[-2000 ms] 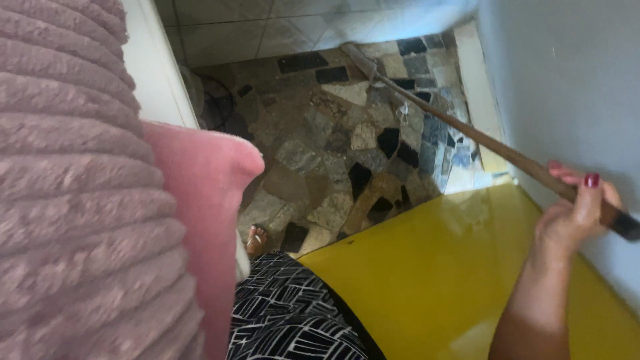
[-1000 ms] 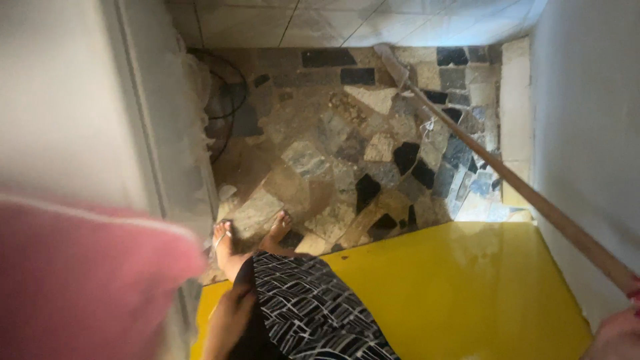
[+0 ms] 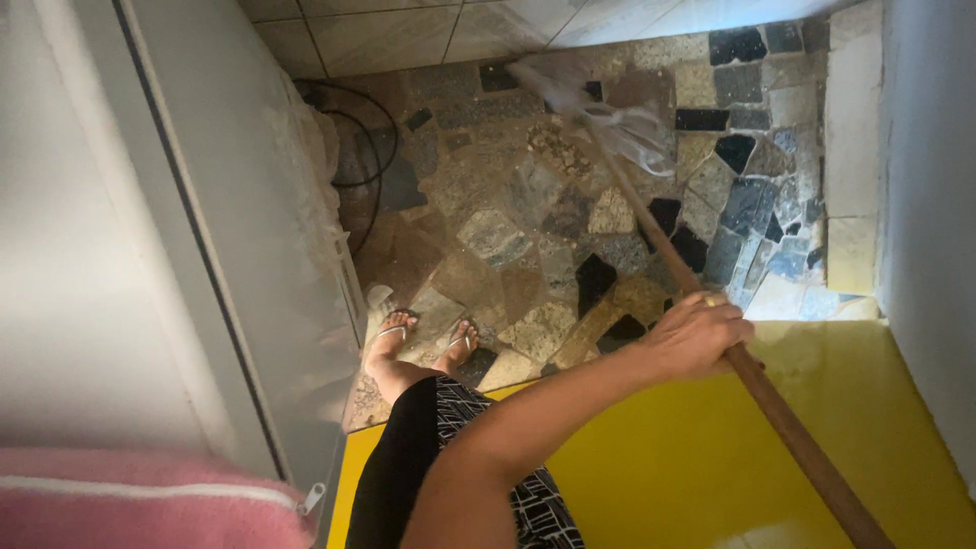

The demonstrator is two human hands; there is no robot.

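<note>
My left hand (image 3: 705, 335) reaches across from the bottom centre, its fingers wrapped around a long wooden pole (image 3: 801, 450). The pole runs diagonally from the bottom right up to a blurred grey-white head (image 3: 549, 88) low against the tiled wall. Loose whitish strips (image 3: 640, 133) hang at that end; whether it is a mop or a broom I cannot tell. Beneath it lies a floor of irregular stone pieces (image 3: 496, 236). My right hand is out of view, and the pole's near end is cut off by the frame's bottom edge.
A light grey appliance or cabinet (image 3: 252, 229) stands at left, with pink fabric (image 3: 137, 503) bearing a zipper below it. A dark hose or cable (image 3: 393, 145) curls beside it. My sandalled feet (image 3: 393, 332) are on the stone. A glossy yellow surface (image 3: 732, 457) spans the lower right, beside a wall (image 3: 926, 191).
My left hand has gone from beside the patterned clothing onto the pole. My right hand, on the pole earlier, has left view. The tool's head has shifted left along the tiled wall.
</note>
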